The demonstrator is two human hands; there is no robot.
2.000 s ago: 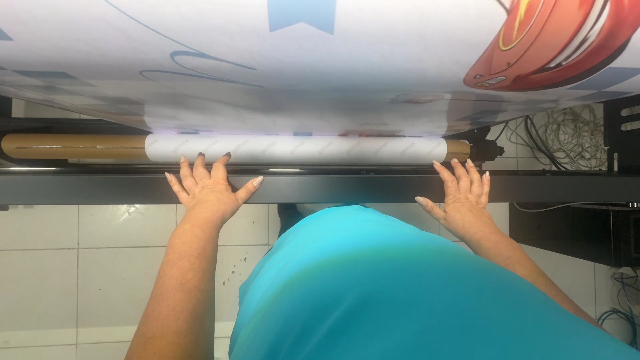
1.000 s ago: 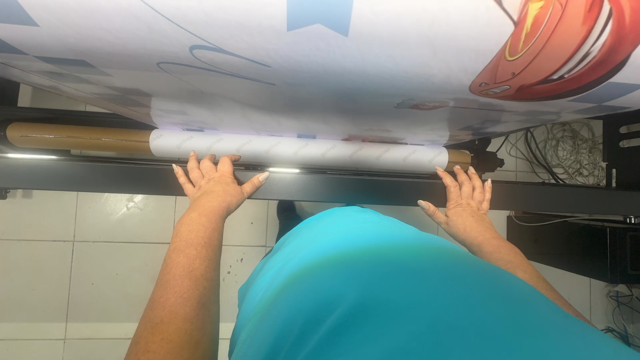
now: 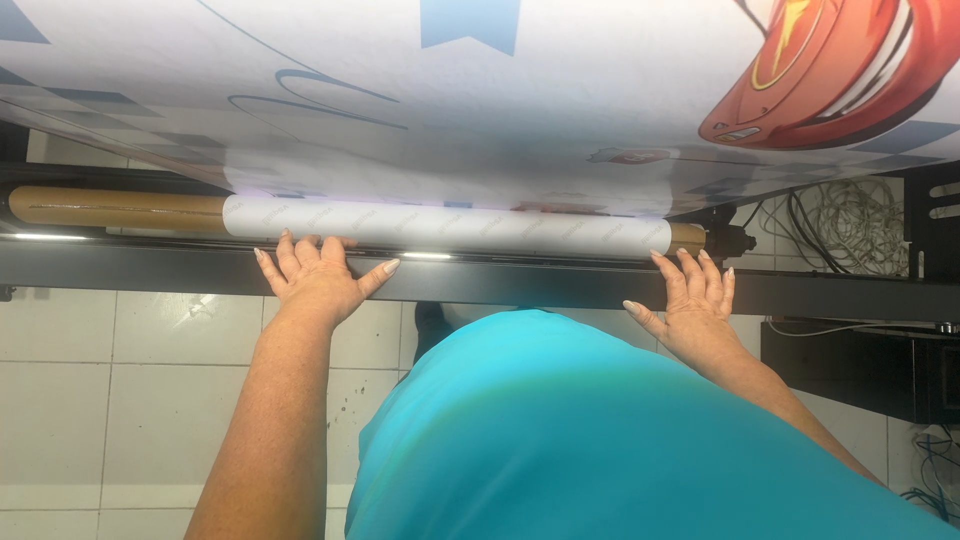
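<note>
A wide printed sheet (image 3: pixel 480 97) with a red cartoon car spans the upper view and runs down to a white paper roll (image 3: pixel 450 225) on a brown cardboard tube (image 3: pixel 120 210). Below the roll lies a dark metal rail (image 3: pixel 510 281) of the machine. Spread over the rail, my left hand (image 3: pixel 315 277) has its fingertips at the lower edge of the roll's left part. My right hand (image 3: pixel 691 307) rests on the rail near the roll's right end, fingers apart. Neither hand grips anything.
Coiled pale and dark cables (image 3: pixel 862 225) lie behind the rail at the right. A black box-shaped unit (image 3: pixel 847 367) stands below the rail there, with more cables (image 3: pixel 934 465) beneath it. The floor is of white tiles (image 3: pixel 172 427). A dark shoe (image 3: pixel 430 326) shows under the rail.
Both hands stay at the roll and rail in nearly the same places. Bright reflections show on the rail's upper edge that were fainter two seconds ago. The view has shifted slightly.
</note>
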